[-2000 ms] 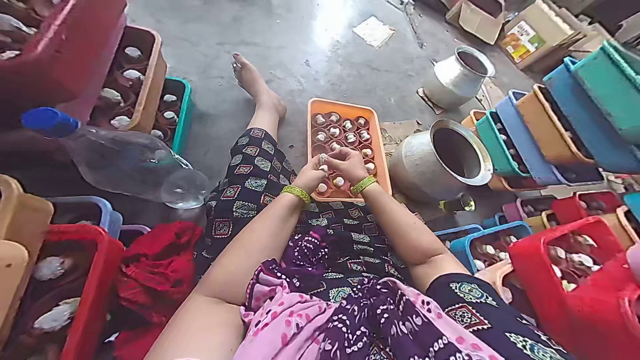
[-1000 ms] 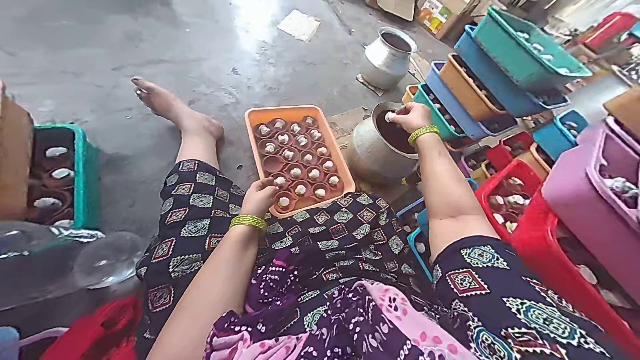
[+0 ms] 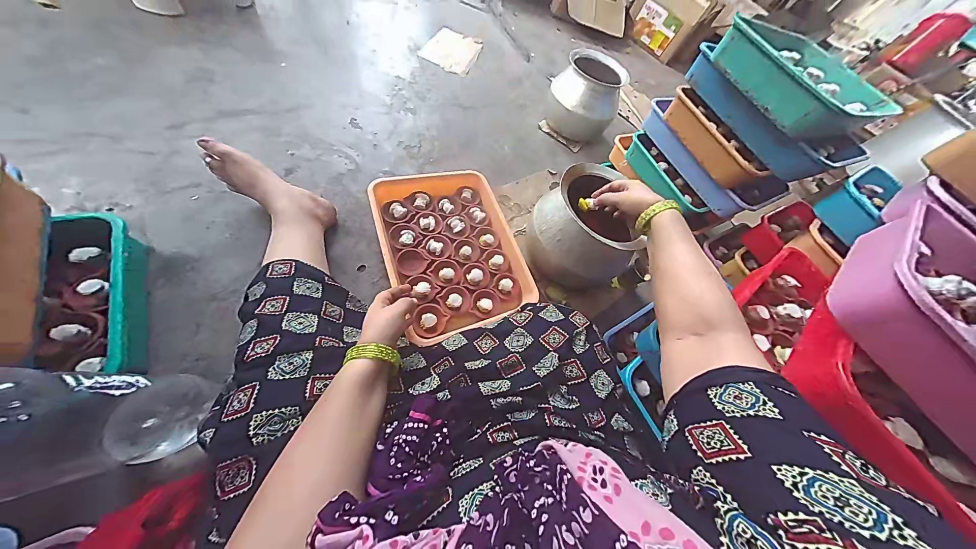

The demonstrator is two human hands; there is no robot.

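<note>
An orange plastic tray stands on the floor before my lap and holds rows of small reddish-brown cups, most with a white lump inside; one cup at the left side shows no lump. My left hand rests at the tray's lower left edge, its fingers touching a cup there; whether they grip it I cannot tell. To the right, my right hand is over the mouth of a metal pot, fingertips pinching a small white and yellow piece. The dark inside of the pot shows only partly.
A second metal pot stands farther back. Stacked coloured tubs of similar cups line the right side, with a red tub near my knee. At left are a green tub, a clear plastic bottle and red cloth.
Two seconds ago both hands were together over the tray's near part. My right hand has since moved right to the pot, while my left stays at the tray. The view has shifted.
</note>
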